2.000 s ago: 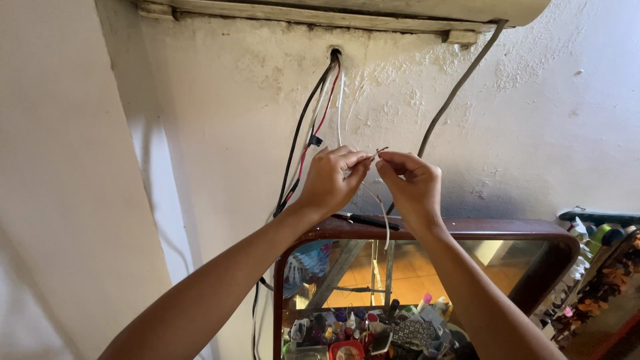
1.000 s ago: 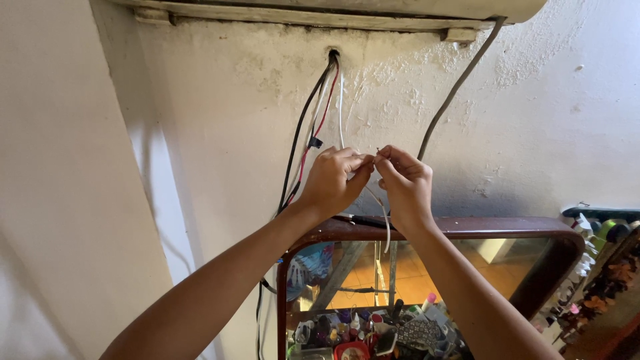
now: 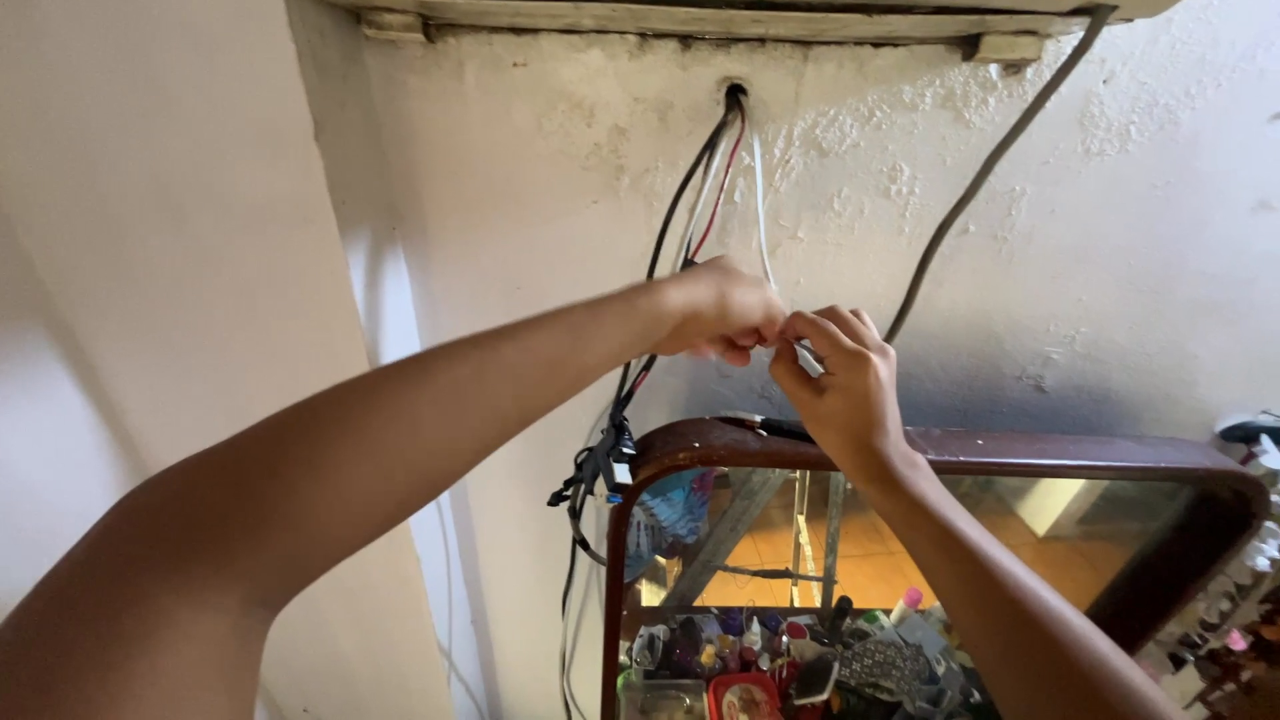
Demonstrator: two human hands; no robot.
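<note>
A white wire (image 3: 760, 205) hangs from a hole in the wall down to my hands. My left hand (image 3: 722, 310) is closed at its lower part, slightly blurred, with the fingertips hidden. Touching it on the right, my right hand (image 3: 838, 375) pinches the white wire between thumb and fingers; a short white piece shows under the fingers. Left of the white wire, a red wire (image 3: 722, 190) and a black cable (image 3: 672, 215) come out of the same hole and pass behind my left hand. Below, a bundle of black cables and connectors (image 3: 605, 462) hangs at the mirror's corner.
A mirror with a dark wooden frame (image 3: 1060, 450) stands below my hands, reflecting a ladder and many bottles. A grey cable (image 3: 985, 175) runs down the wall at right from a long casing (image 3: 700, 15) above. A wall corner stands at left.
My left hand has turned over and its forearm has swung up, uncovering the cable bundle behind it. The white wire's dangling end no longer shows below my hands.
</note>
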